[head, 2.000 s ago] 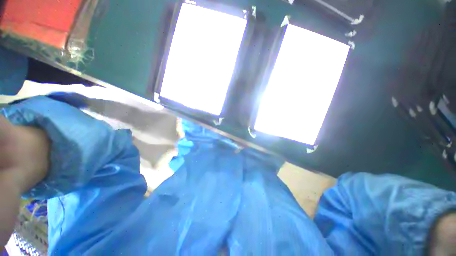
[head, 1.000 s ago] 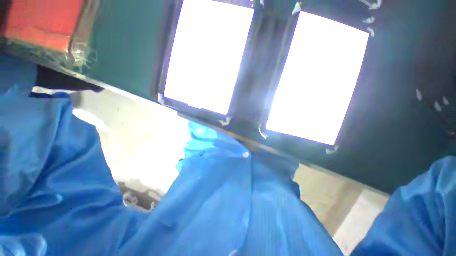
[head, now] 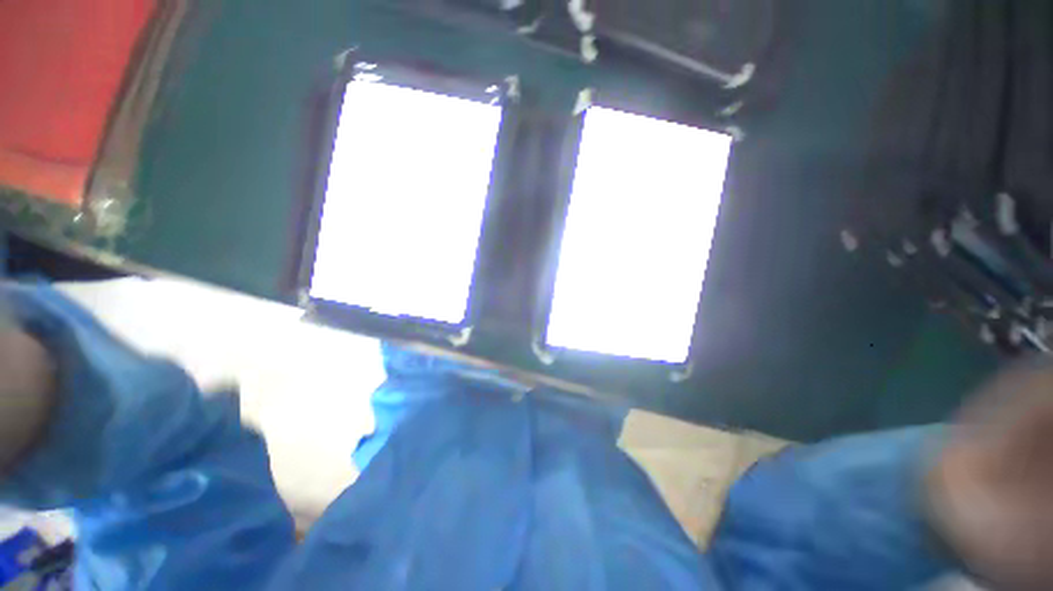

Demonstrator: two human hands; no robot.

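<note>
Two tablets with glaring white screens, a left tablet (head: pixel 406 206) and a right tablet (head: pixel 641 237), lie side by side on the green bench mat (head: pixel 225 173) near its front edge. Pale bits show at their corners and a dark gap lies between them. My right hand (head: pixel 1002 479) is blurred at the right rim, beyond the blue cuff, away from the tablets; its fingers cannot be made out. My left hand (head: pixel 21 398) is cut off by the left rim; only a blurred part near the wrist shows. Neither hand touches the two tablets.
A red-orange sheet (head: pixel 64 92) with clear plastic beside it lies at the bench's left end. Dark devices with pale corners (head: pixel 693 29) are at the top. A black stack (head: pixel 981 150) with pale corner bits stands at the right. A blue item (head: pixel 21 556) shows at lower left.
The view has shifted, so the tablets appear lower and further left. Both hands, out of the picture one second ago, show again at the rims. The tablets still lie side by side with lit screens.
</note>
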